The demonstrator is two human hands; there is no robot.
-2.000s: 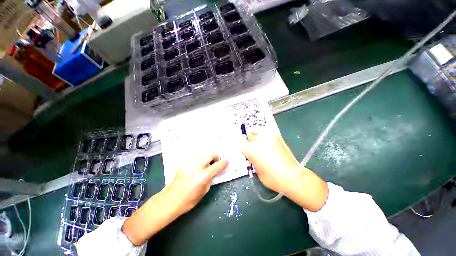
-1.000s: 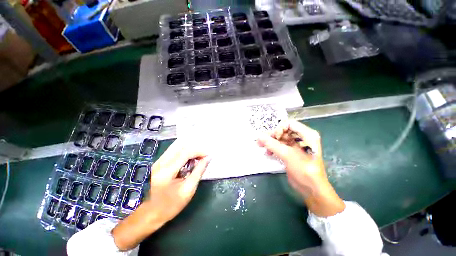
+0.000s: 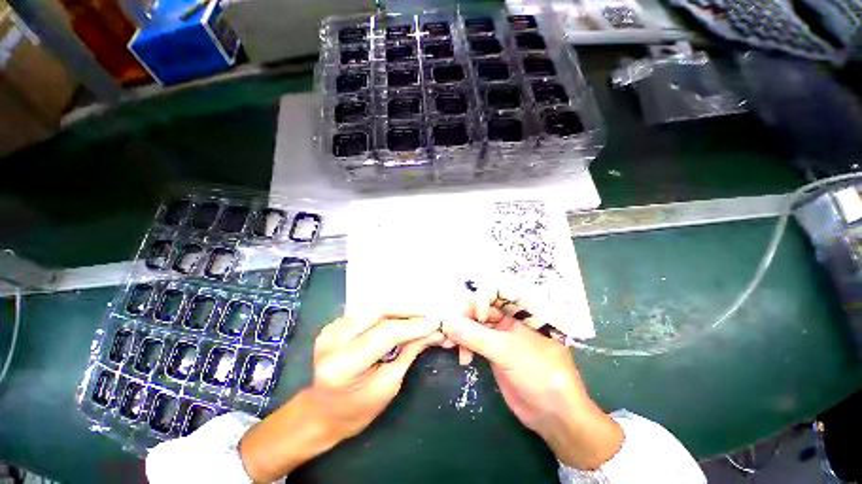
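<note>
My left hand (image 3: 364, 364) is closed around a black watch case frame (image 3: 388, 354), mostly hidden by the fingers, over the near edge of the white sheet (image 3: 406, 250). My right hand (image 3: 529, 364) holds the dark and pale banded suction pen (image 3: 529, 319) across its fingers, the hose leaving to the right. The thumbs and index fingertips of both hands meet or nearly meet; what is between them is too small to tell. Tiny dark components (image 3: 525, 241) lie scattered on the right part of the sheet.
A clear blister tray (image 3: 203, 301) with black frames lies at left. Stacked blister trays (image 3: 454, 95) stand beyond the sheet. The air hose (image 3: 742, 307) curves right to a wrapped greyish block (image 3: 841, 227). Whitish bits (image 3: 467, 388) lie below the sheet.
Both hands have moved together from apart over the sheet to its near edge, and their fingertips now meet. The view has shifted, so the trays appear further right and the sheet's specks show more.
</note>
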